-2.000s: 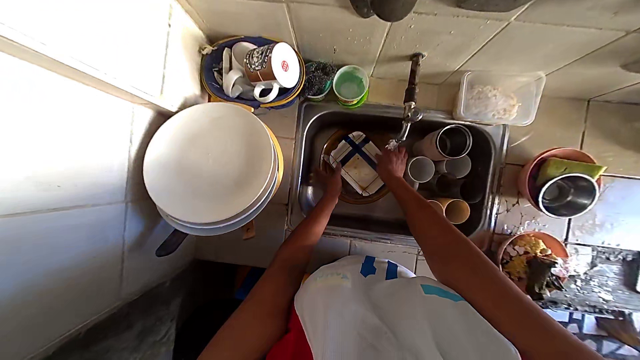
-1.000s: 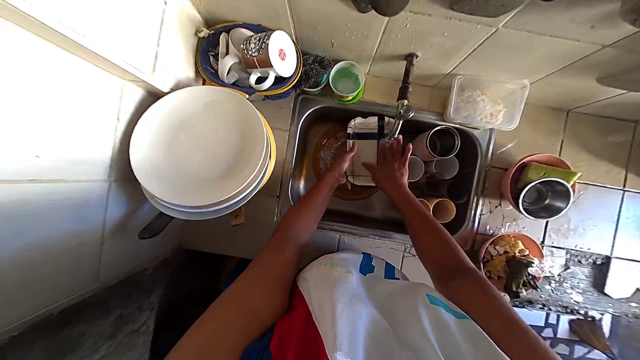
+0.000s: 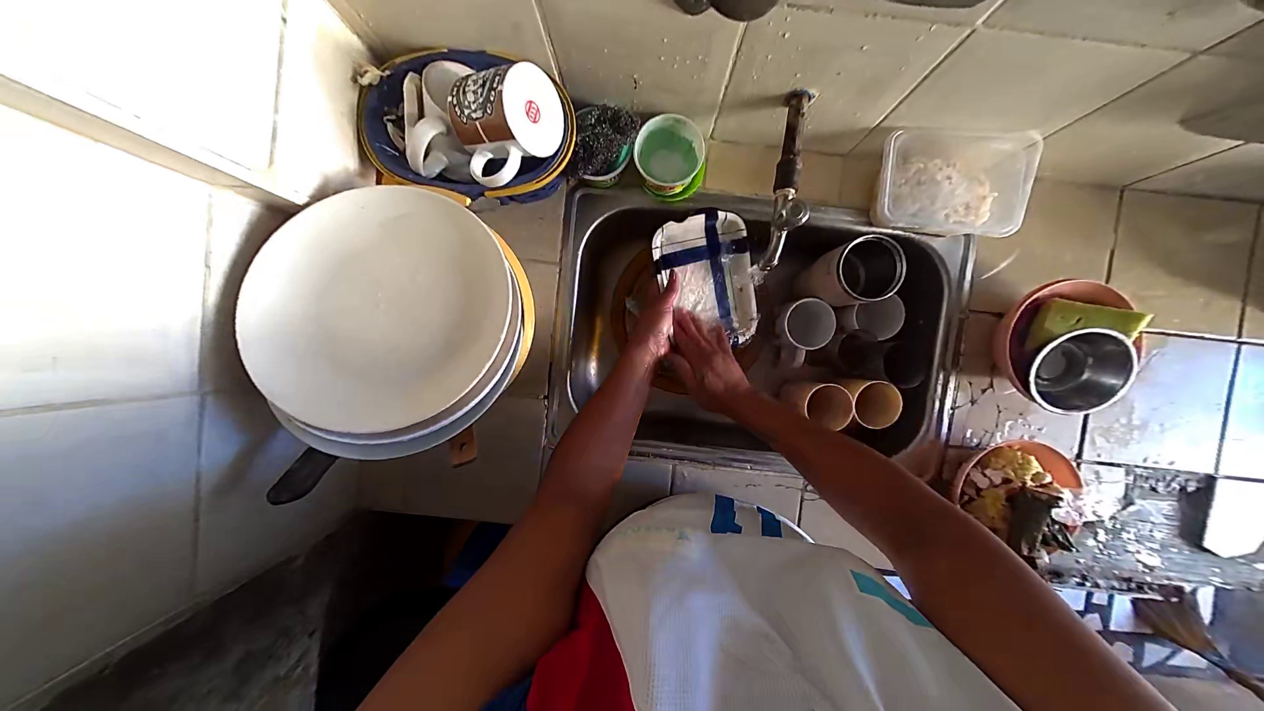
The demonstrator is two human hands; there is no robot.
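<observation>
A white dish with dark blue stripes [image 3: 703, 272] is tilted in the left part of the metal sink [image 3: 681, 449], beside the tap [image 3: 788, 197], with water on its surface. My left hand [image 3: 656, 321] grips its lower left edge; the thumb shows and the other fingers are hidden. My right hand [image 3: 706, 363] lies with its fingers against the dish's lower part, close to my left hand. Under the dish a brown round plate [image 3: 632, 286] shows in part. Several cups stand or lie in the sink's right half, among them a steel-lined cup [image 3: 871, 268] and a tan cup [image 3: 876, 404].
Stacked white plates [image 3: 375, 311] stand left of the sink, near a basin of mugs [image 3: 370, 128]. Behind the sink are a wire scourer [image 3: 604, 138], a green tub [image 3: 670, 155] and a clear plastic container [image 3: 956, 183]. A steel cup [image 3: 1083, 370] and a bowl of food scraps [image 3: 1062, 464] are at right.
The striped dish has turned and now slants, with its top toward the back of the sink. My right hand has moved from near the tap down to the dish's lower part.
</observation>
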